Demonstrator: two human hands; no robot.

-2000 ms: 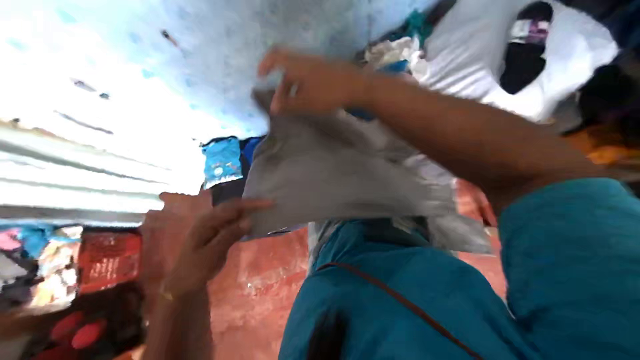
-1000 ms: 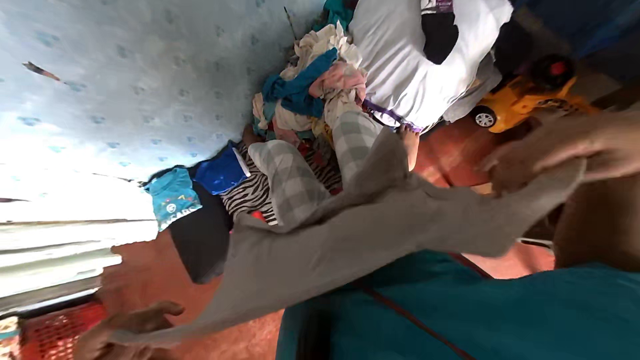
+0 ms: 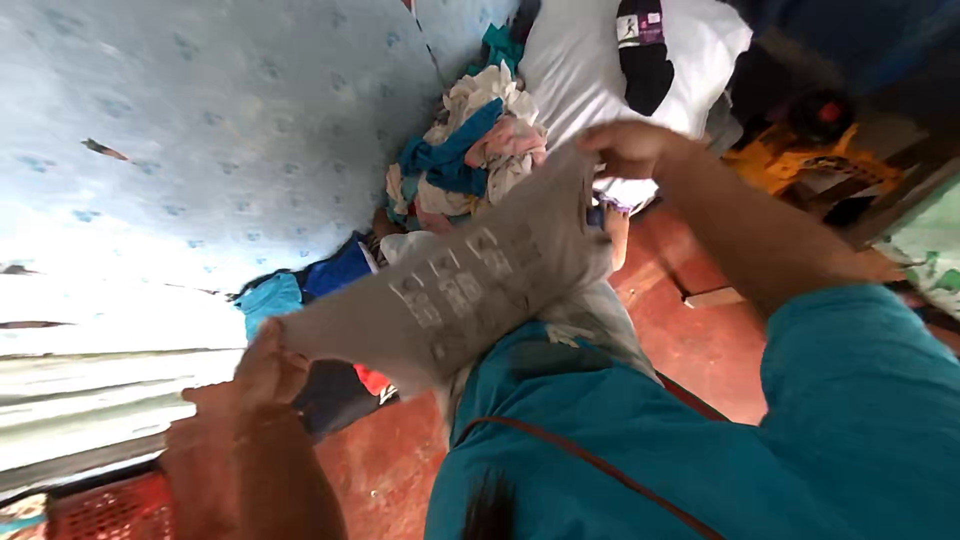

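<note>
A grey-brown cloth garment with a pale print (image 3: 465, 277) is stretched between my two hands, in front of my lap. My left hand (image 3: 274, 364) pinches its left end. At the upper right, my right hand (image 3: 630, 150) grips the other end, its fingers curled over the edge. The cloth slants upward from left to right, and its lower edge hangs against my teal top. Motion blurs both the cloth and my left hand. What kind of garment it is, I cannot tell.
A pile of mixed clothes (image 3: 450, 157) lies beyond the cloth, beside a white stuffed sack (image 3: 577, 67) carrying a black labelled item (image 3: 645, 67). A red plastic basket (image 3: 112, 510) stands lower left. A yellow toy vehicle (image 3: 810, 161) is at right, a patterned pale-blue wall (image 3: 225, 112) at left.
The cloth hung long and bunched between my hands a second ago; now it is spread flatter with its print showing. My right hand has moved up and inward, my left hand up.
</note>
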